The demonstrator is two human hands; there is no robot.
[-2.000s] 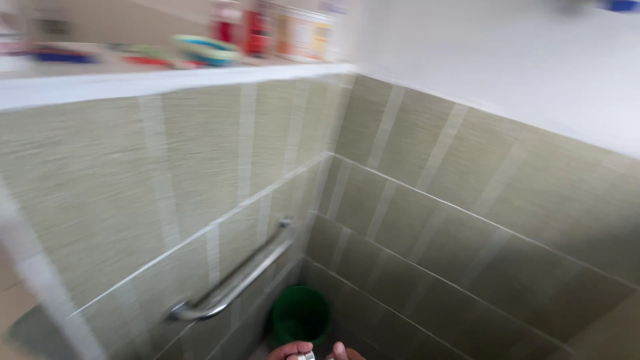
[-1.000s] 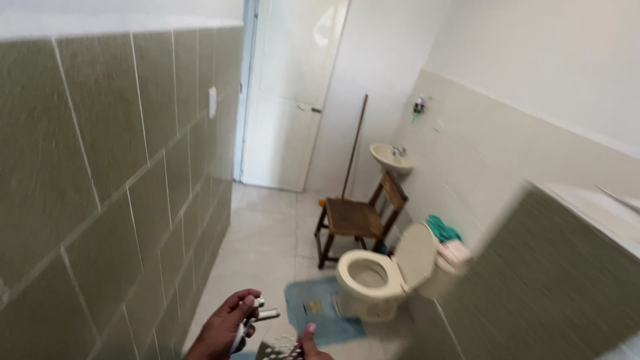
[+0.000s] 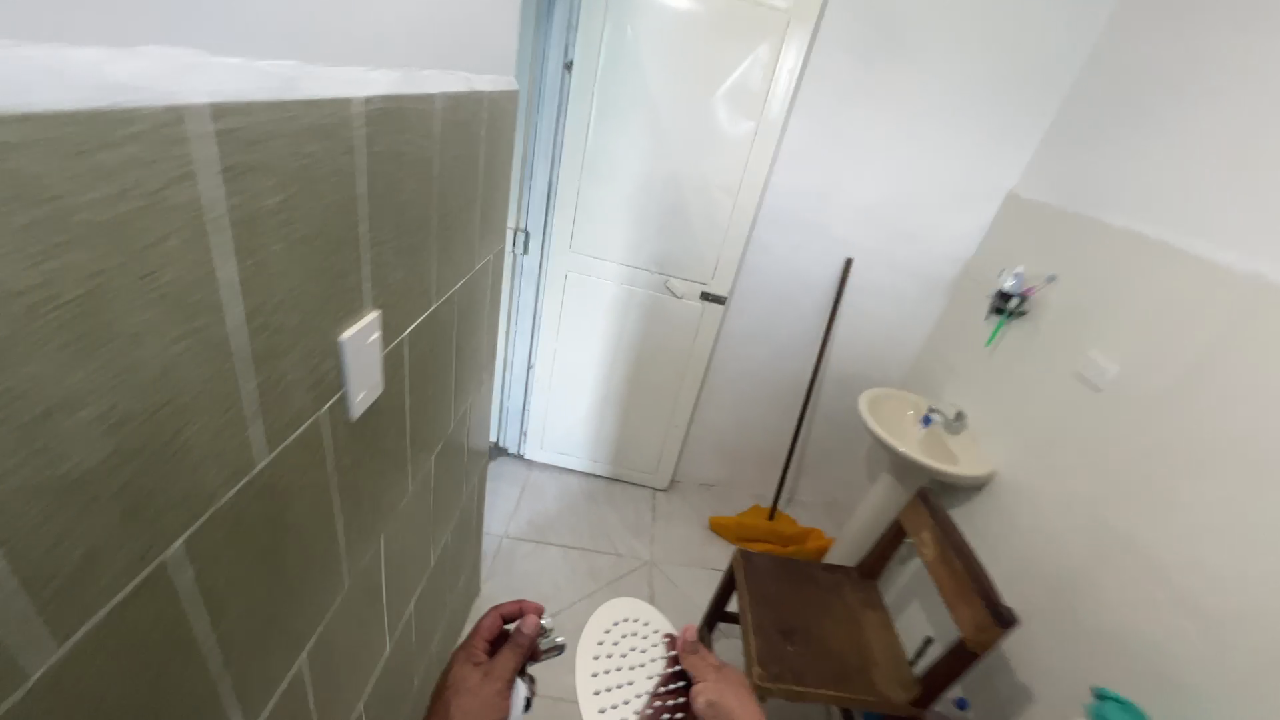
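Low in the view, my left hand (image 3: pixel 490 660) pinches a small shiny metal fitting (image 3: pixel 548 640) between thumb and fingers; part of it is hidden by the hand. To its right, my right hand (image 3: pixel 715 680) grips the edge of a round, pale perforated plate that looks like a shower head (image 3: pixel 625 655). The plate's holed face is toward the camera, and its lower edge runs out of view. The two hands are apart.
A tiled partition with a white switch plate (image 3: pixel 362 365) rises at the left. Ahead stands a white door (image 3: pixel 650 250). A wooden chair (image 3: pixel 830 630), a long-handled mop with an orange cloth (image 3: pixel 770 530) and a pedestal sink (image 3: pixel 925 435) are at the right.
The view has swung from a tiled corner with a grab bar and green bucket to the door and chair. The toilet seen one second ago is out of view. The perforated plate now shows more fully.
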